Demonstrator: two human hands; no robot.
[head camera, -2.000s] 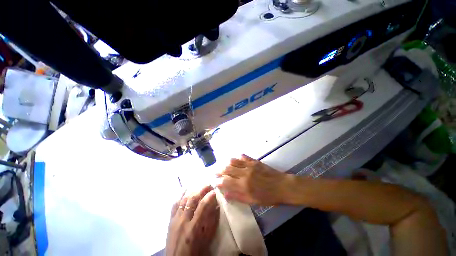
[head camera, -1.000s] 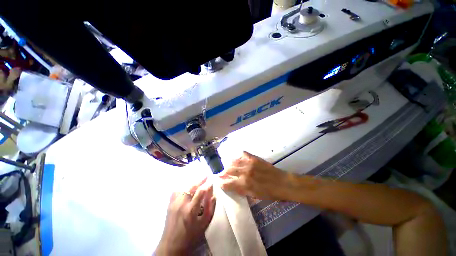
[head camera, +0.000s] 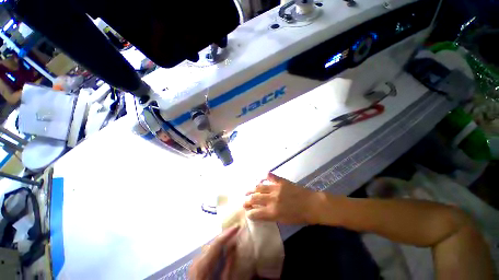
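Observation:
A cream fabric strip (head camera: 263, 249) hangs over the front edge of the white sewing table (head camera: 109, 219), its far end lying pale on the table. My right hand (head camera: 276, 201) lies on the strip near the table's front edge, fingers bent, gripping it. My left hand (head camera: 216, 260) is lower left, blurred and cut off by the bottom edge, against the strip's left side; its grip is hard to tell. The presser foot area (head camera: 221, 152) of the white JACK machine (head camera: 246, 90) is ahead of the hands, apart from them.
Red-handled snips (head camera: 365, 114) lie right, under the machine arm. A grey ruler band (head camera: 350, 168) runs along the front edge. Blue edging (head camera: 57, 229) is at left. A black shape covers the top left. A person (head camera: 13, 76) is partly visible far left, among clutter.
The hands and strip have moved back from the presser foot toward the table's front edge. My left hand is lower and blurred. A small dark curved mark now shows on the table. The view has shifted.

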